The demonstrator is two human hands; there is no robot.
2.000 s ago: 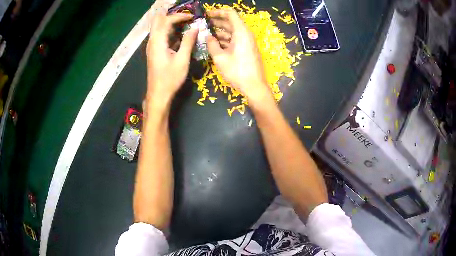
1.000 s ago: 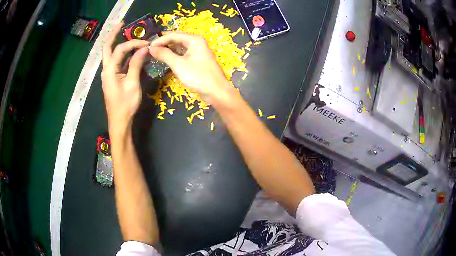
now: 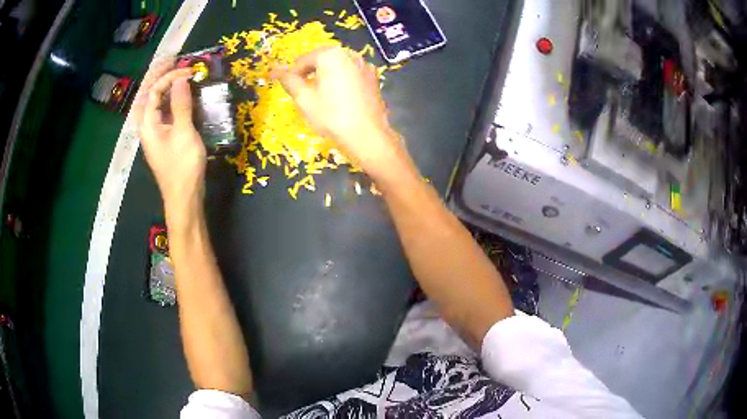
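My left hand holds a device unit by its left side, at the bench's upper left. The unit is black with a silvery patch, a red end and a round gold part partly behind my fingers. My right hand is over the heap of yellow strips, away from the unit, with thumb and index finger close together. The image is blurred there, and I cannot tell if something small is between them. A second device unit lies on the bench left of my left forearm.
The green conveyor belt with a white edge curves along the left and carries several units. A smartphone lies beyond the heap. The white press machine with its red button and control screen stands at the right.
My right hand has moved off the unit to the right, over the yellow heap. My left hand still holds the unit, and its silvery patch is now uncovered. The whole view has shifted.
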